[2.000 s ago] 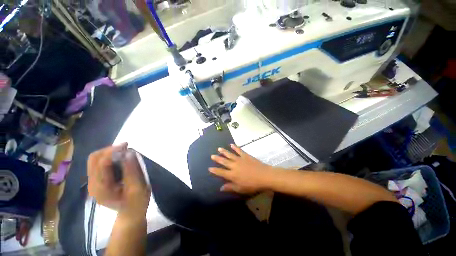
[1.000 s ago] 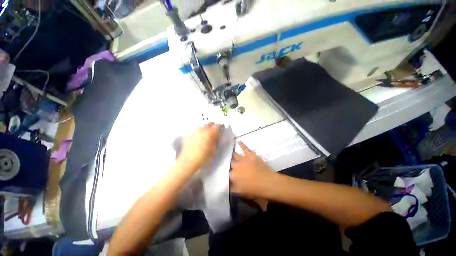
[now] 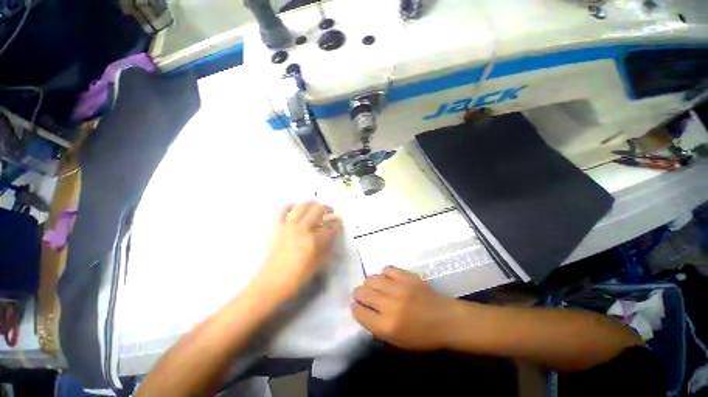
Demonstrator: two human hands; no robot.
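Note:
A pale fabric panel (image 3: 310, 322) lies in front of the needle and hangs over the table's front edge. My left hand (image 3: 304, 244) lies on it just below the presser foot, fingers bent and pressed down. My right hand (image 3: 400, 306) is curled at the panel's right edge, near the table front, and pinches that edge. The presser foot and needle area (image 3: 349, 182) of the white JACK sewing machine (image 3: 435, 93) is partly hidden by metal parts and glare. Small dark cut panels (image 3: 516, 186) lie stacked under the machine arm.
Long dark curved panels (image 3: 116, 178) lie at the table's left. Red-handled tools (image 3: 656, 160) lie at the right end. A blue basket (image 3: 675, 310) with fabric pieces stands at lower right. Purple cloth (image 3: 116, 85) is at upper left.
The dark panel face seen before is now covered by a pale face. My left hand came from the left onto the fabric. My right hand moved back toward the table front. The view moved closer.

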